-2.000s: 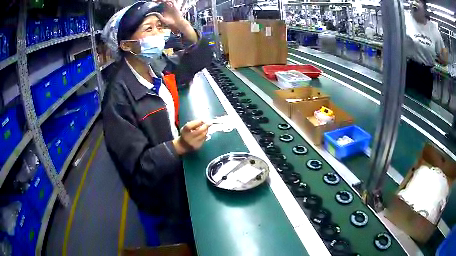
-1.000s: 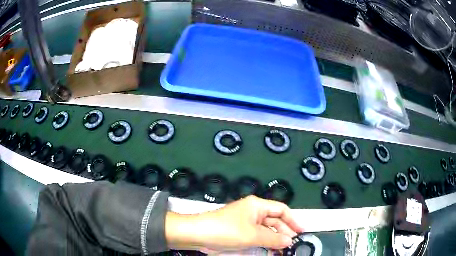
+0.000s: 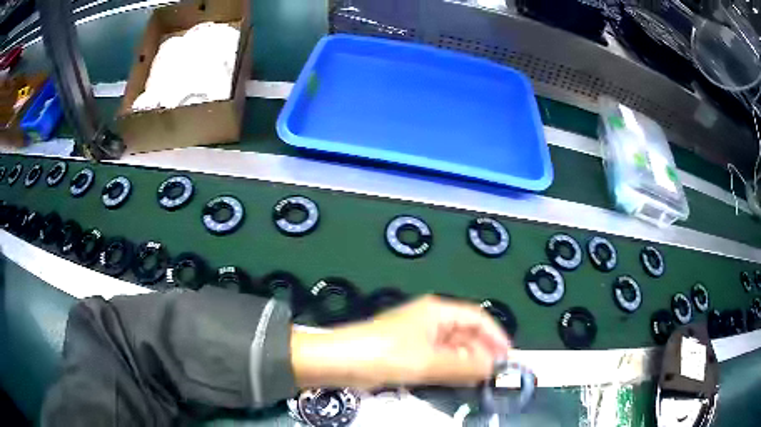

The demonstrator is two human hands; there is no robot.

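Observation:
My left hand [image 3: 409, 342] reaches in from the left in a dark grey sleeve, blurred. Its fingertips hold a black ring part [image 3: 507, 389] at the near edge of the belt; a pale band shows on the ring, though blur hides how it sits. Under my wrist a perforated black disc [image 3: 327, 407] lies by a white sheet [image 3: 405, 413], cut off by the lower edge. Black rings with pale bands [image 3: 409, 236] lie on the green belt, with a row of plain black rings [image 3: 577, 327] nearer me. My right hand is out of the picture.
Beyond the belt are a blue tray [image 3: 417, 113], a cardboard box [image 3: 188, 125] with white contents and a clear plastic box [image 3: 641, 163]. At right are a clear film [image 3: 616, 404] and a dark brown block [image 3: 692, 367] with a white label.
The view has swung from a seated masked worker to the belt in front. Since one second ago, my left hand has raised the ring slightly, and the belt rings appear farther right.

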